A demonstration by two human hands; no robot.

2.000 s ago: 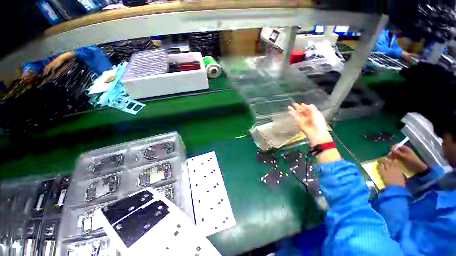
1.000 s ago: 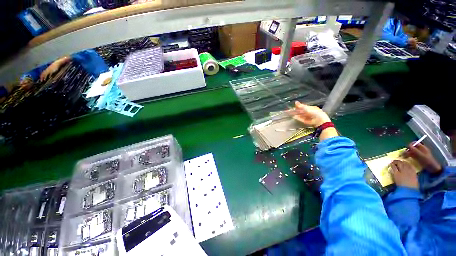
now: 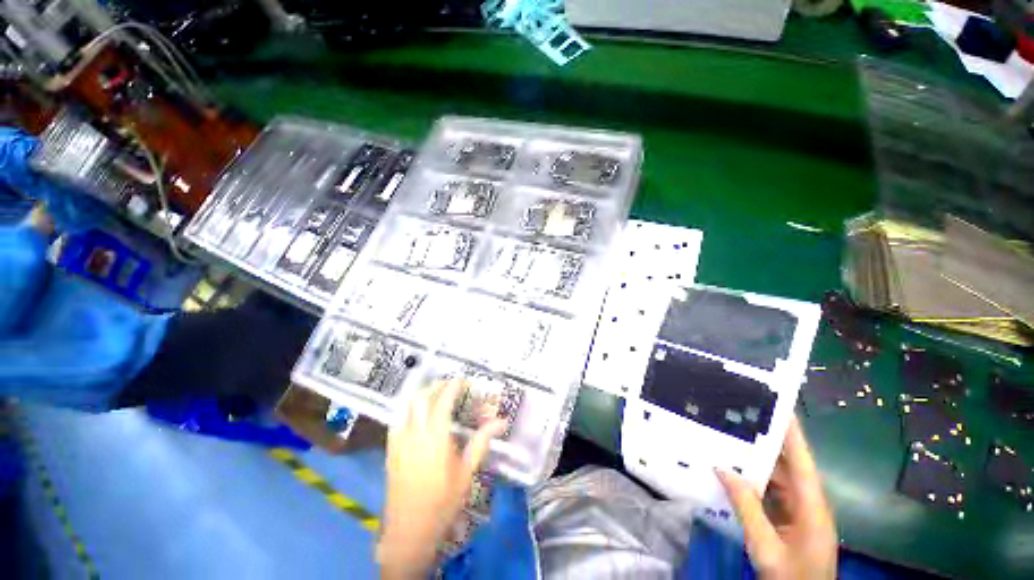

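The blister tray (image 3: 618, 170) is clear plastic with two columns of pockets holding small circuit boards. My left hand (image 3: 437, 453) is at its near right pocket, thumb and fingers spread at the edge of a board (image 3: 490, 402); whether they grip it is unclear. My right hand (image 3: 794, 510) pinches the lower right edge of a white sticker sheet (image 3: 669, 453), thumb on top and fingers partly hidden behind. The sheet bears two large black stickers (image 3: 709, 391) and small black squares.
A second white liner (image 3: 663, 255) with small black squares lies right of the tray. Dark covered boards (image 3: 935, 431) lie at right, below a tan paper stack (image 3: 924, 272). Another clear tray (image 3: 272, 215) is at left, with a blue-sleeved person (image 3: 68, 340) beyond.
The view has swung left and down. The arm with the red wristband is gone from the paper stack. Both my hands now show, the left at the tray and the right holding the sticker sheet, right of the tray.
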